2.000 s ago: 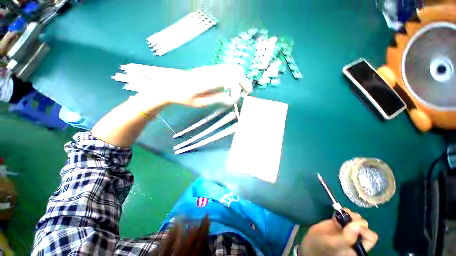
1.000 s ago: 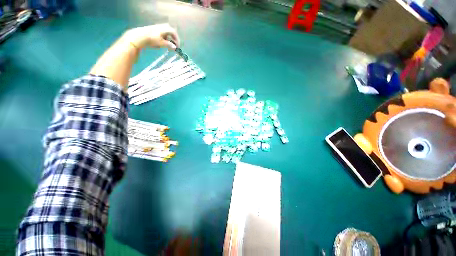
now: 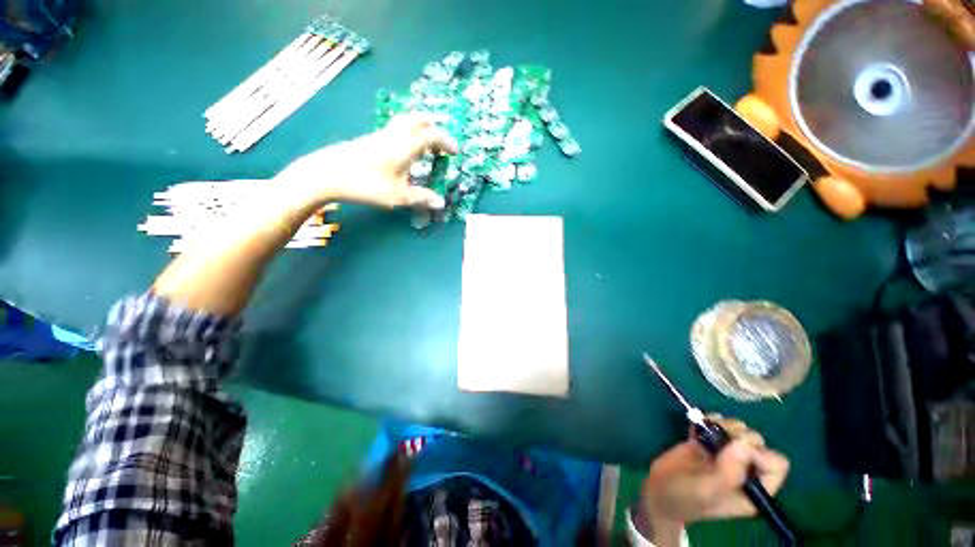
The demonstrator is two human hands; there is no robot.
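My left hand (image 3: 374, 169) reaches over the left edge of a heap of green circuit boards (image 3: 486, 128). Its thumb and fingers are apart around some board pieces; whether it grips one I cannot tell. My right hand (image 3: 711, 475) is at the lower right, closed around the black handle of a soldering iron (image 3: 668, 385), its tip pointing up and left. The white work board (image 3: 513, 305) lies between my hands with no strips on it. A bundle of white LED strips with green boards at their upper ends (image 3: 283, 86) lies at the upper left.
More white strips with orange ends (image 3: 214, 203) lie partly under my left forearm. A smartphone (image 3: 738, 147) and an orange-framed fan (image 3: 778, 64) are at the upper right. A round, silvery spool-like holder (image 3: 761, 350) is above my right hand. A black box (image 3: 919, 395) stands at the right edge.
The strips have left the work board. My left hand went to the upper-left bundle, let go there, and is now at the board heap. The view shifted; my right hand still holds the iron.
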